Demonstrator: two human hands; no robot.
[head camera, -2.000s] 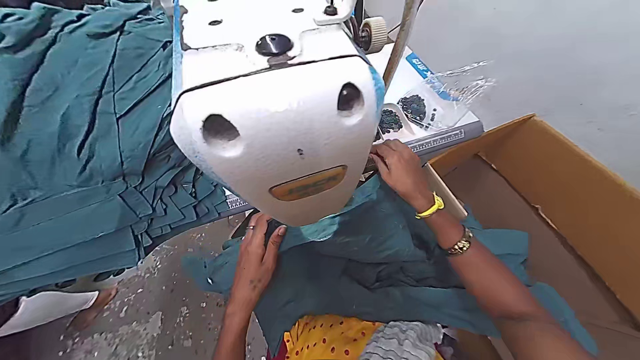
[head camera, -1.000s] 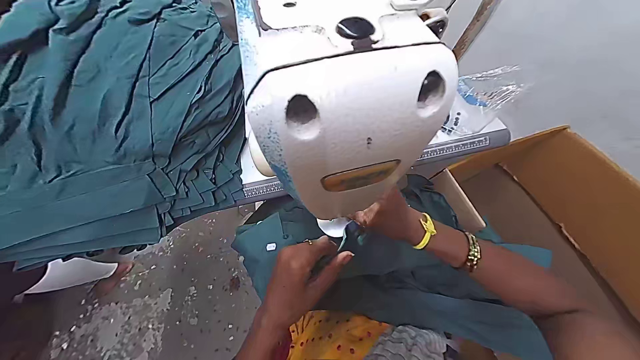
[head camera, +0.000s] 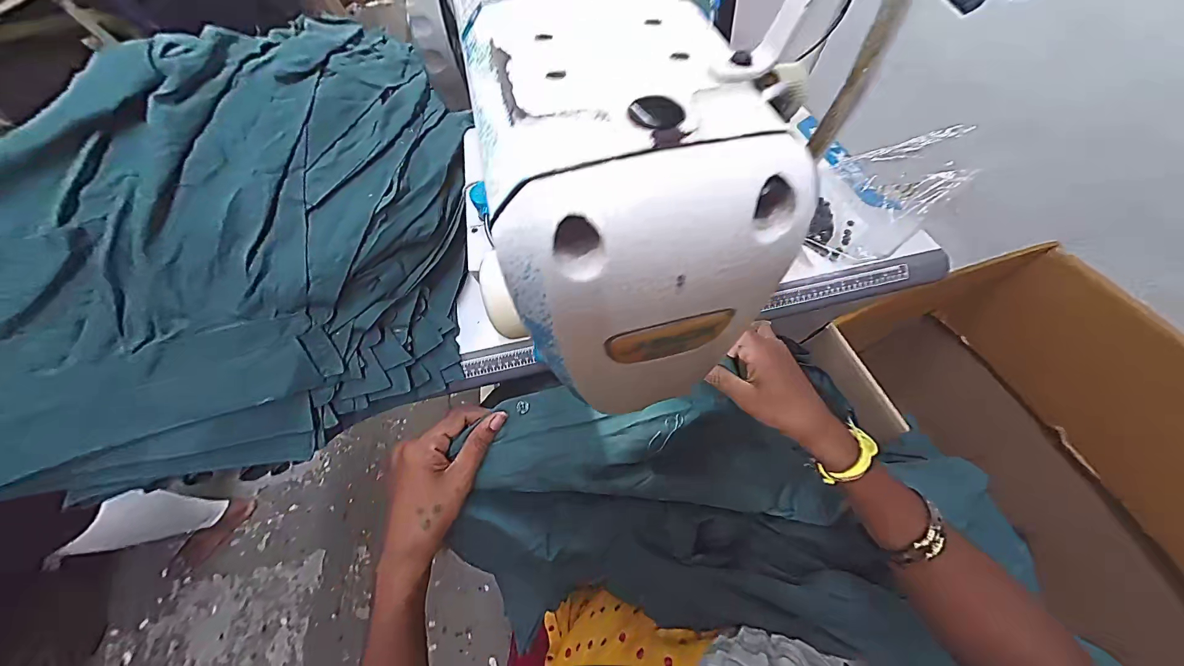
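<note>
A white industrial sewing machine head (head camera: 647, 240) fills the upper middle and hides the spot beneath it. Teal fabric (head camera: 592, 462) is spread under its front end and down over my lap. At the fabric's left edge, my left hand (head camera: 430, 481) pinches it between thumb and fingers, close to a small round button (head camera: 523, 407). My right hand (head camera: 772, 379), with a yellow band and a bracelet at the wrist, grips the fabric's upper edge just right of the machine head. Some loose thread lies on the cloth between the hands.
A thick pile of teal garments (head camera: 203, 277) lies to the left of the machine. An open cardboard box (head camera: 1036, 351) stands at the right. Behind the machine's right side, dark buttons (head camera: 823, 222) and clear plastic wrap (head camera: 911, 185) rest on the table. A person's foot (head camera: 217, 536) shows at lower left.
One second ago my hands were close together below the machine head; now they are apart, my left hand at the fabric's left edge and the cloth spread between them. The view has shifted.
</note>
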